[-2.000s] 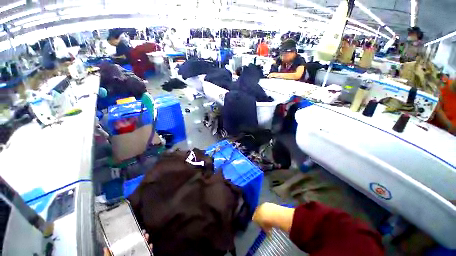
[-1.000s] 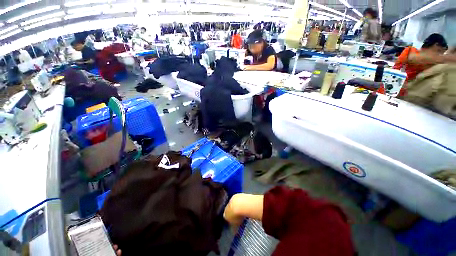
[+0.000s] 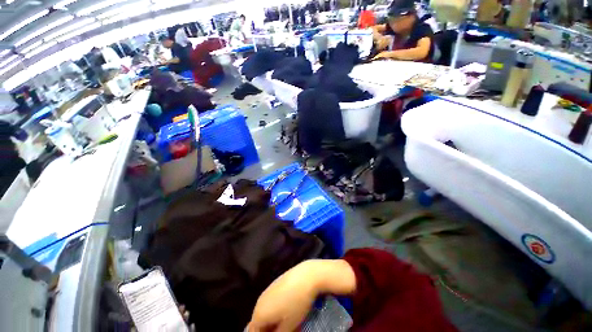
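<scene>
A smartphone [image 3: 152,302] with a bright white screen of text is upright at the bottom left. My left hand [image 3: 186,316] holds it; only small bits of finger show at its right edge, the rest is hidden or cut off. A heap of dark brown garments [image 3: 221,243] with a white tag lies right of the phone. My right hand [image 3: 285,299], in a dark red sleeve, reaches down over the heap's lower right side. Its fingertips are at the picture's bottom edge, so its grip cannot be made out.
Blue crates [image 3: 308,204] stand behind the heap and further left. A white sewing table [image 3: 58,188] runs along the left. A long white tub [image 3: 493,188] is at the right, with olive cloth [image 3: 448,253] on the floor before it. A person [image 3: 406,39] sits working at the back.
My right hand has moved left and lower, over the dark heap. The phone stays in my left hand. The view has shifted, and the white tub's inside now shows more.
</scene>
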